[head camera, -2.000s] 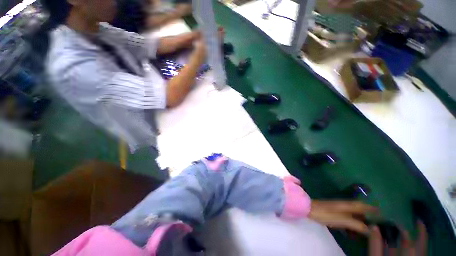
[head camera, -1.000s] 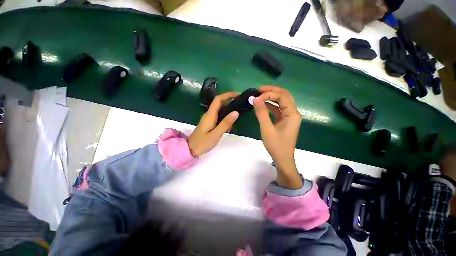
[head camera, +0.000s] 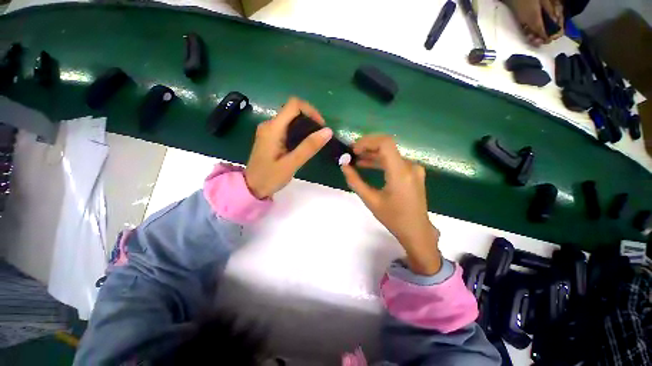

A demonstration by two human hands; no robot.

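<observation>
My left hand holds a black device unit over the near edge of the green conveyor belt. The unit is tilted, its right end lower. A white dot shows at that right end. My right hand has its thumb and fingers around that end, with the thumb at the dot. I cannot tell if the dot is fully stuck on. The left part of the unit is partly hidden by my left fingers.
The green belt carries several black units, some with white dots. A heap of black units lies right on the white worktop. White sheets lie left. Across the belt are a hammer, more black parts and another person's hand.
Both hands have shifted slightly; the unit's dotted end now points down to the right. A unit beside my left hand on the belt no longer shows. Another person's hand now shows clearly at the top right.
</observation>
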